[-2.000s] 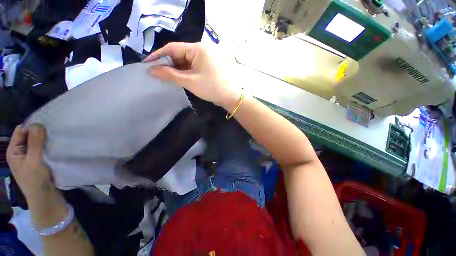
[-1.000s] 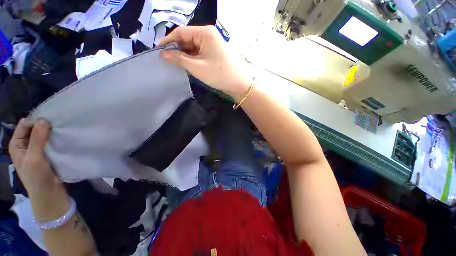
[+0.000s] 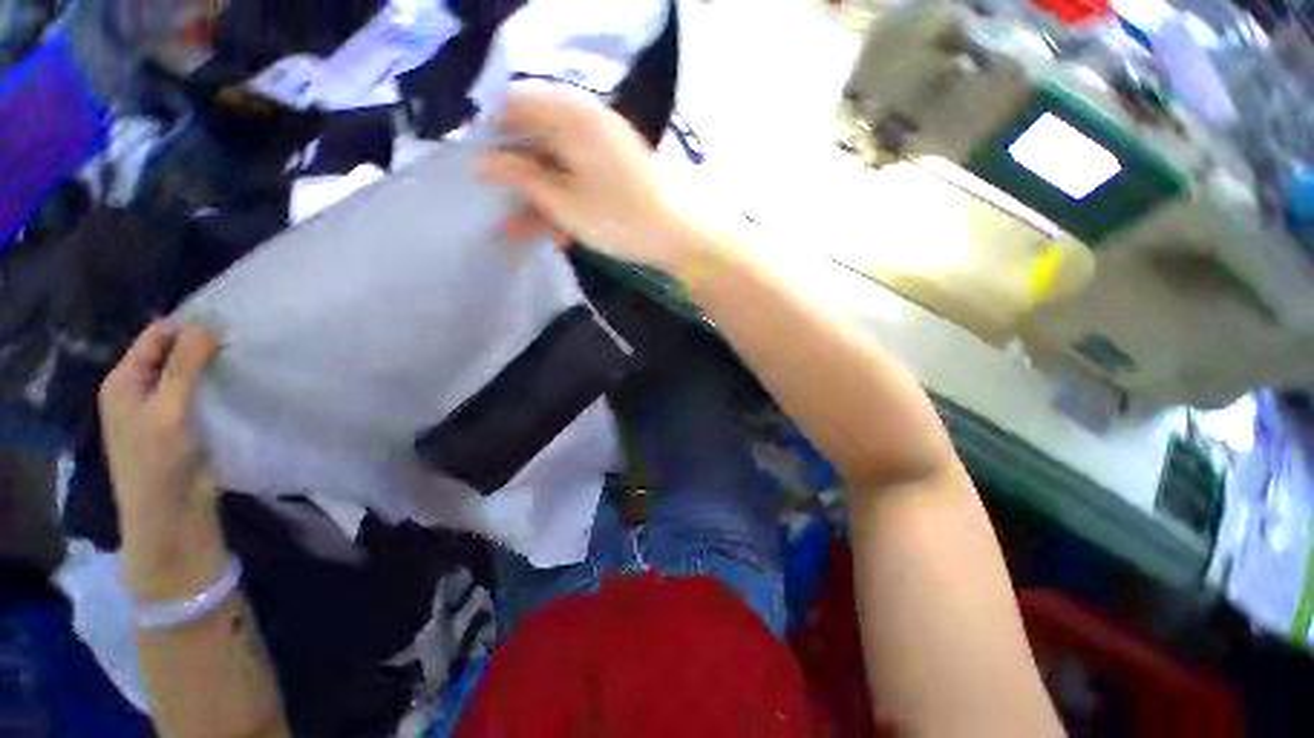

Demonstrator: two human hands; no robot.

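A pale grey garment panel point(image 3: 360, 310) is stretched between my two hands above the lap and the dark fabric. A black rectangular piece point(image 3: 526, 401) shows at its lower right, over the panel. My left hand point(image 3: 162, 411) pinches the panel's left edge. My right hand point(image 3: 584, 173) pinches its upper right corner; the fingers are blurred. A white piece point(image 3: 565, 498) hangs below the black rectangle. The panel's underside is hidden.
The sewing machine point(image 3: 1153, 289) stands at right on a white table with a green edge point(image 3: 1066, 483). Dark blue snips point(image 3: 687, 137) lie on the table. Black and white pieces lie upper left, by a blue basket point(image 3: 51, 130). A red basket point(image 3: 1124, 670) is at lower right.
Both hands and the panel have shifted right in the view, and the table and machine have moved right and down with the camera. The panel is still held at both ends.
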